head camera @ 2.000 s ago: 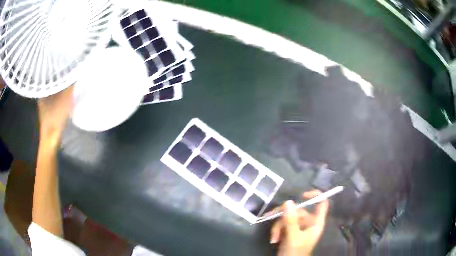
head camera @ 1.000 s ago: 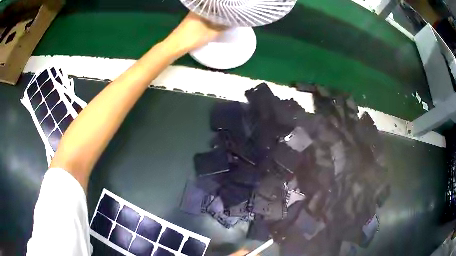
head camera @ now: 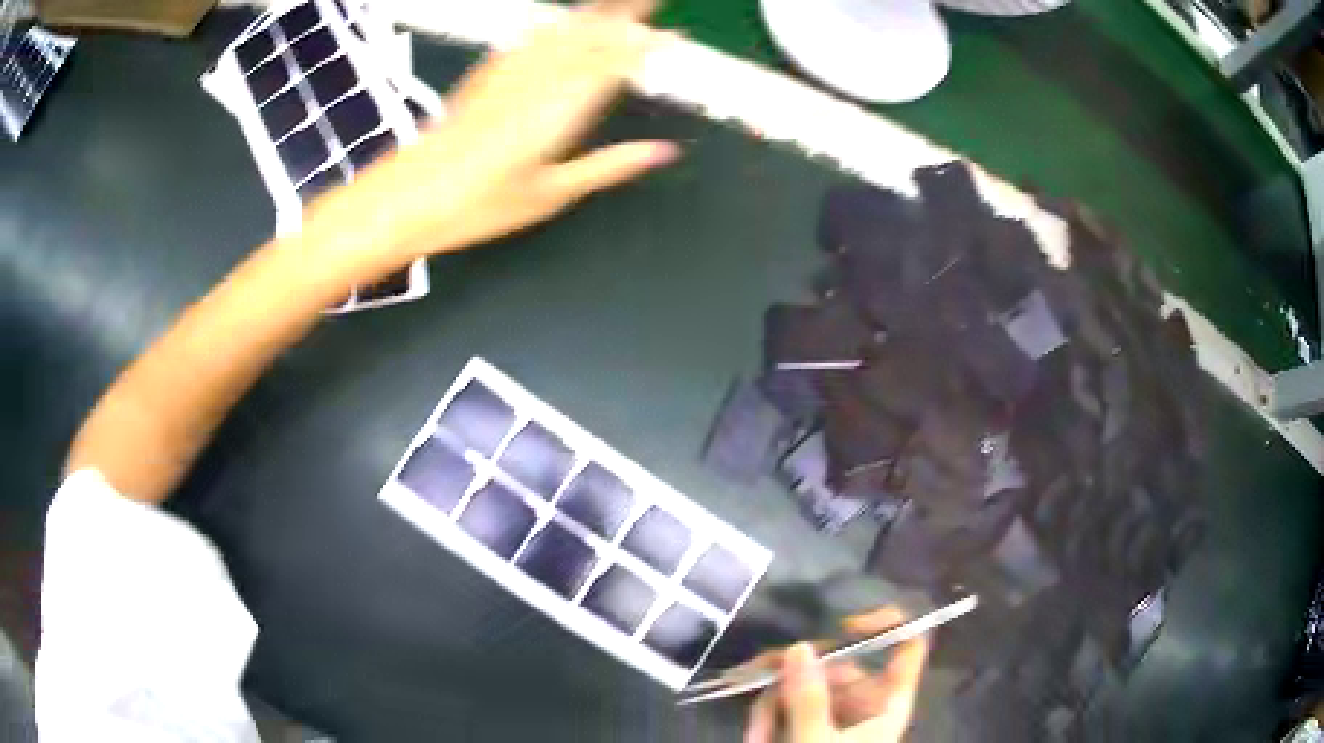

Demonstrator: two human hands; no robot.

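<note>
My left hand (head camera: 559,138) is bare, blurred and empty, fingers apart, above the bench near the white rail. My right hand (head camera: 842,682) holds the silver tweezers (head camera: 886,636) at the bottom, with their tip at the lower right corner of the sticker sheet (head camera: 548,517). The sheet is white with two rows of dark squares and lies slanted on the bench. The pile of black plastic parts (head camera: 944,421) lies right of it. The fingers' lower part is cut off by the bottom edge.
Spare sticker sheets (head camera: 312,102) lie fanned at upper left, partly under my left forearm. The small fan's white base (head camera: 864,44) stands on the green conveyor belt (head camera: 1045,145) beyond the white rail (head camera: 726,90). Brown cardboard (head camera: 131,12) is at the top left.
My left hand has carried the fan from the left over to the belt, let it go and come back leftward. My right hand still holds the tweezers. The camera view has shifted.
</note>
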